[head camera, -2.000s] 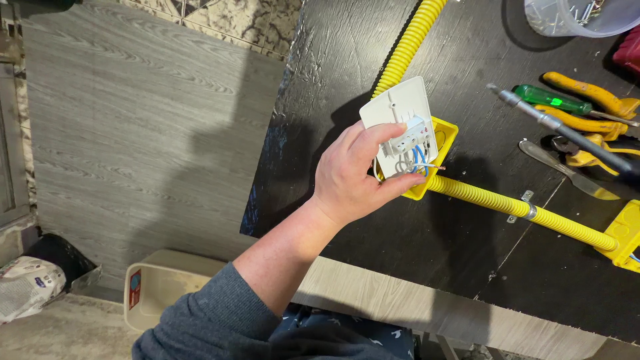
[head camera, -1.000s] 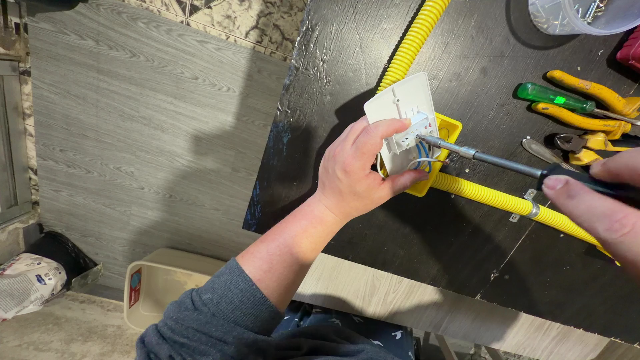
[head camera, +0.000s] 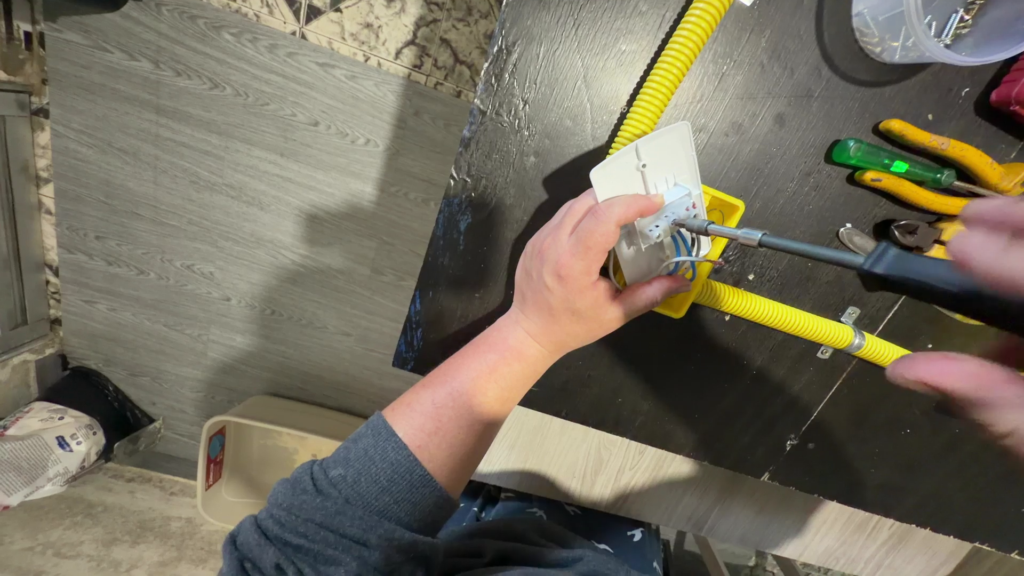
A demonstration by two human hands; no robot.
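Observation:
My left hand [head camera: 572, 272] grips a white electrical wall plate [head camera: 656, 164], its back side toward me, with a white wiring module [head camera: 660, 228] mounted in it. Blue and white wires [head camera: 684, 252] run from the module toward a yellow electrical box [head camera: 724, 210] behind it. The tip of a screwdriver [head camera: 816, 250] with a black handle meets the module. My right hand [head camera: 976, 320] is around that handle at the right edge, blurred and partly cut off; its fingers look spread, and whether they touch the handle is unclear.
Yellow corrugated conduit [head camera: 672, 76] runs up from the box; another length [head camera: 788, 320] goes right under a metal clamp [head camera: 853, 332]. A green screwdriver [head camera: 892, 164], yellow-handled pliers [head camera: 944, 152], cutters [head camera: 916, 234] and a plastic tub of screws [head camera: 900, 32] lie at right. A beige bin [head camera: 212, 480] stands below the table.
The screwdriver came in from the right and its tip now stays at the module. My right hand, on the handle a second ago, has loosened its fingers. My left hand keeps its hold on the plate.

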